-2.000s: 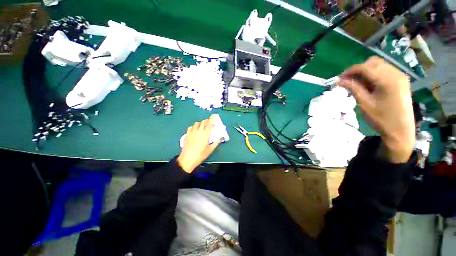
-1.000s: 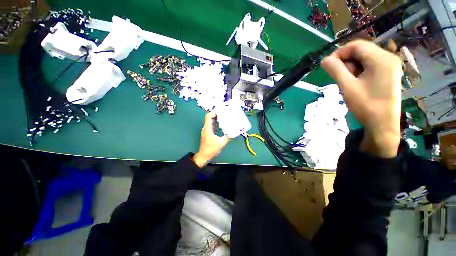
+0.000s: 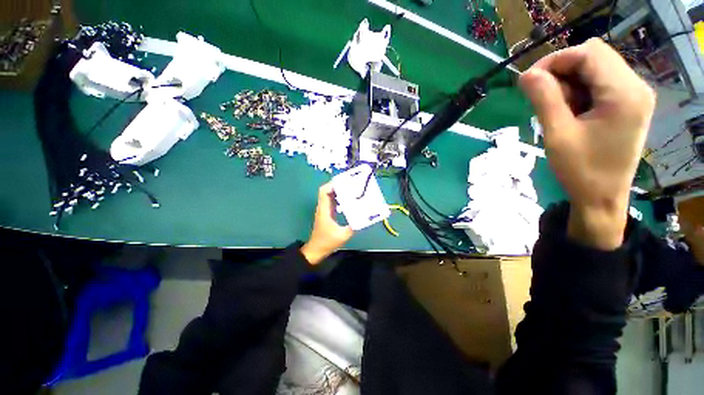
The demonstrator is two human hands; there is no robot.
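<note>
My left hand (image 3: 328, 231) holds a white plastic housing (image 3: 360, 197) by its left side, above the bench's front part. A short dark lead or slot shows on the housing's face. My right hand (image 3: 590, 116) is raised high at the right, close to the camera, with fingers curled and thumb against the forefinger. A thin dark line passes near its fingertips; whether the fingers pinch it cannot be told. The black electric screwdriver (image 3: 448, 119) hangs slanting between the hands. The yellow-handled pliers (image 3: 391, 226) lie partly hidden behind the housing.
The grey screw feeder (image 3: 394, 100) stands behind the housing. White small pieces (image 3: 316, 133) and brassy fittings (image 3: 258, 108) lie left of it. Three part-assembled units (image 3: 154, 131) and black cables (image 3: 54, 146) lie farther left. Bare housings (image 3: 502, 193) are piled right; a carton (image 3: 455, 301) stands below.
My left hand has lifted the housing from the bench and moved it right, turning its face up. My right hand has left the housing pile and moved up, nearer the camera.
</note>
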